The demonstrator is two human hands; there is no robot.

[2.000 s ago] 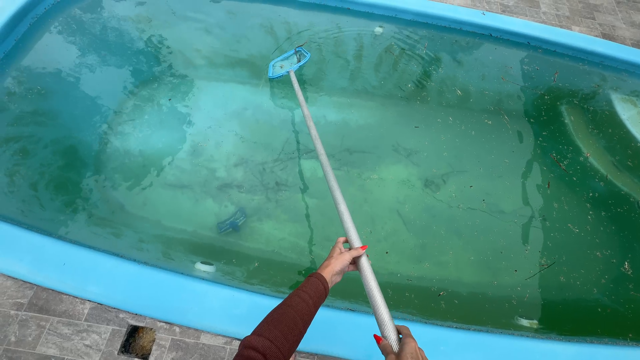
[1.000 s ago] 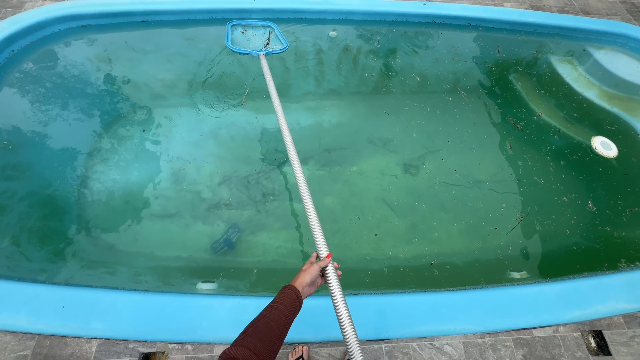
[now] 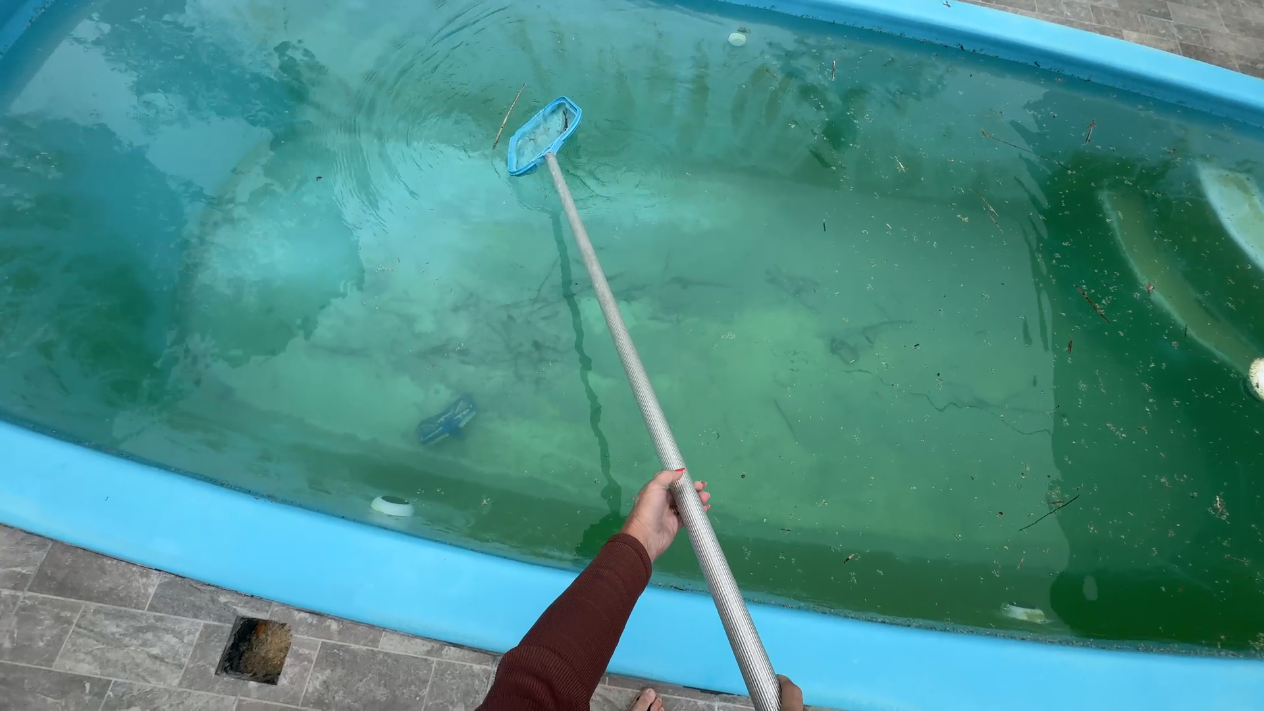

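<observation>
My left hand [image 3: 664, 511], below a dark red ribbed sleeve, is wrapped around the ridged metal pole [image 3: 632, 365] of a pool skimmer. Only part of my right hand [image 3: 790, 693] shows at the bottom edge, against the pole's lower end. At the far end of the pole, the blue-framed skimmer net [image 3: 545, 136] lies at the surface of the green water, with a little dark debris in it. A thin brown twig [image 3: 509, 117] floats just left of the net.
The pool's light blue rim [image 3: 296, 548] runs between me and the water. Grey paving [image 3: 128, 642] with a square hole [image 3: 254, 650] lies at lower left. A dark blue object [image 3: 446, 420] is underwater. Floating debris dots the right side, near submerged steps [image 3: 1175, 276].
The net was near the far rim one second ago and now lies closer to me, with ripples to its left. Part of my right hand has come back into view. The view has shifted.
</observation>
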